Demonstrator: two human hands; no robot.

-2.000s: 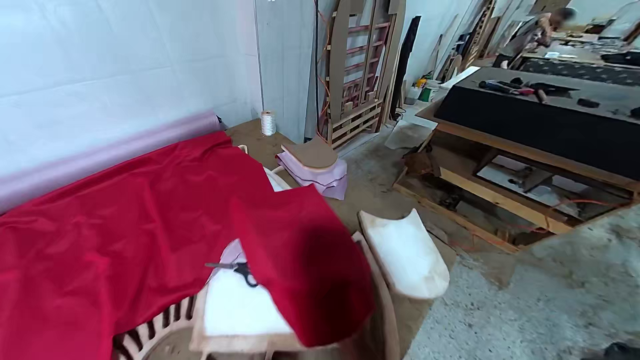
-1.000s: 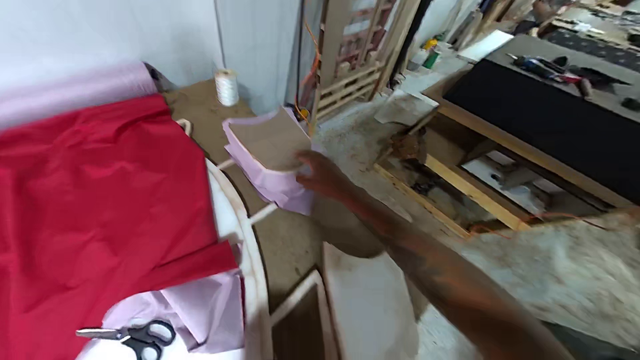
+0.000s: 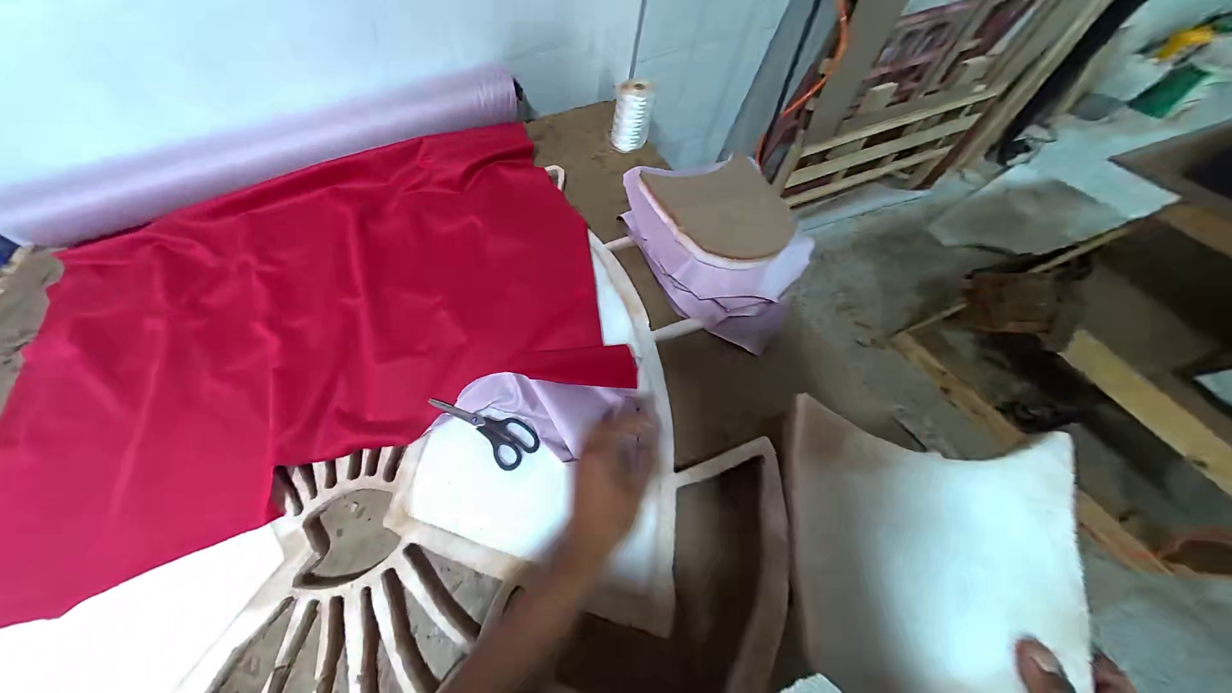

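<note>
My left hand [image 3: 616,462], blurred, is at the right end of a lilac cloth piece [image 3: 539,409]; whether its fingers grip the cloth I cannot tell. At the lower right my right hand [image 3: 1064,669] pinches the bottom edge of a white padded panel [image 3: 934,558] with a curved top. Black-handled scissors [image 3: 500,438] lie with their blades on the edge of the lilac and red cloth. A wide red fabric [image 3: 337,308] covers much of the light carved frame [image 3: 654,414]. A brown-faced panel [image 3: 731,207] rests on a stack of lilac pieces [image 3: 712,298].
Behind the red fabric lies a lilac roll [image 3: 289,144] along the wall. A white thread spool [image 3: 631,117] stands at the table's back corner. Wooden frames [image 3: 895,115] lean at the upper right, and an open wooden structure [image 3: 1145,404] is on the right.
The red piece that lay over the frame two seconds ago is no longer there. The arm seen reaching to the brown-faced panel has left it. The white panel is now held by my right hand.
</note>
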